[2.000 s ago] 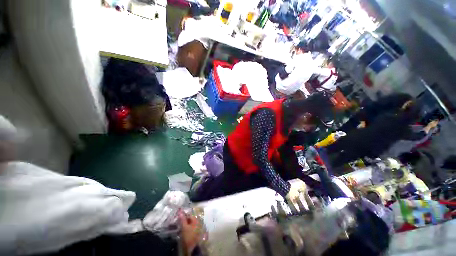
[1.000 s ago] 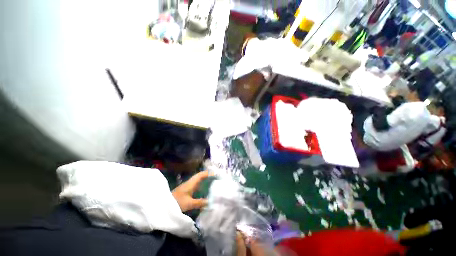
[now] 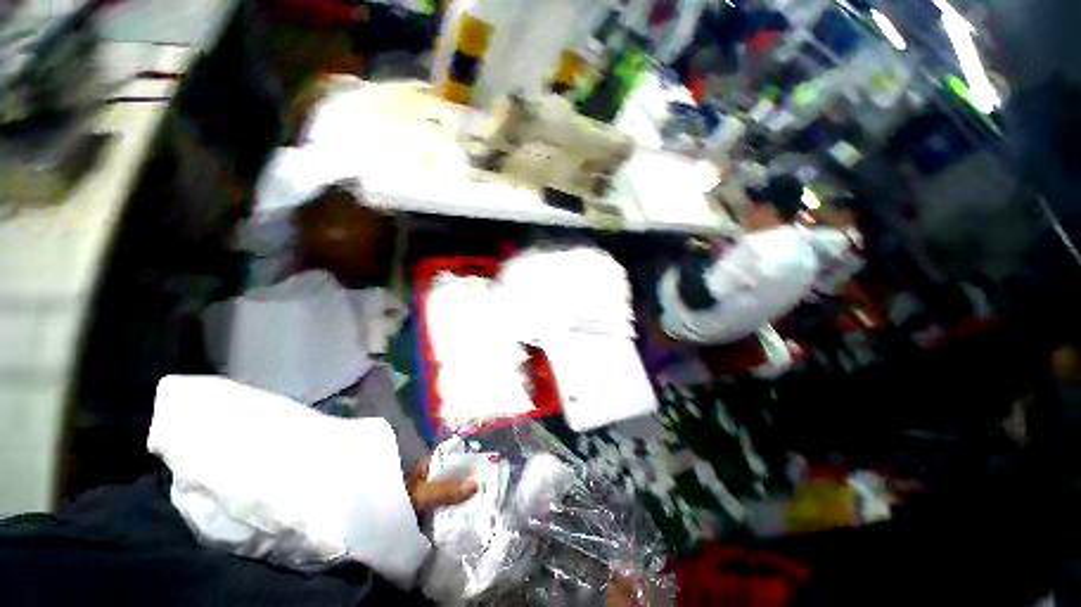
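My left hand (image 3: 441, 489) shows at the bottom centre, its fingers on the edge of a clear plastic bag (image 3: 593, 522) with white pieces in it. The bag is shiny and crinkled. A large white cloth bundle (image 3: 285, 480) lies over my dark-sleeved left forearm. My right hand (image 3: 625, 587) shows only as a small blurred patch of fingers at the bottom edge, behind or under the bag; its grip is hard to see.
A red-rimmed basket (image 3: 424, 344) holding white panels stands just ahead. Behind it is a white table (image 3: 427, 196) with a cream sewing machine (image 3: 551, 145). A person in white (image 3: 747, 285) is at the right. A table edge (image 3: 53, 344) runs down the left. Scraps litter the green floor.
The view has swung and moved closer to the red-rimmed basket. The left hand was spread beside the bag and now touches it. The red-vested person has mostly left the view.
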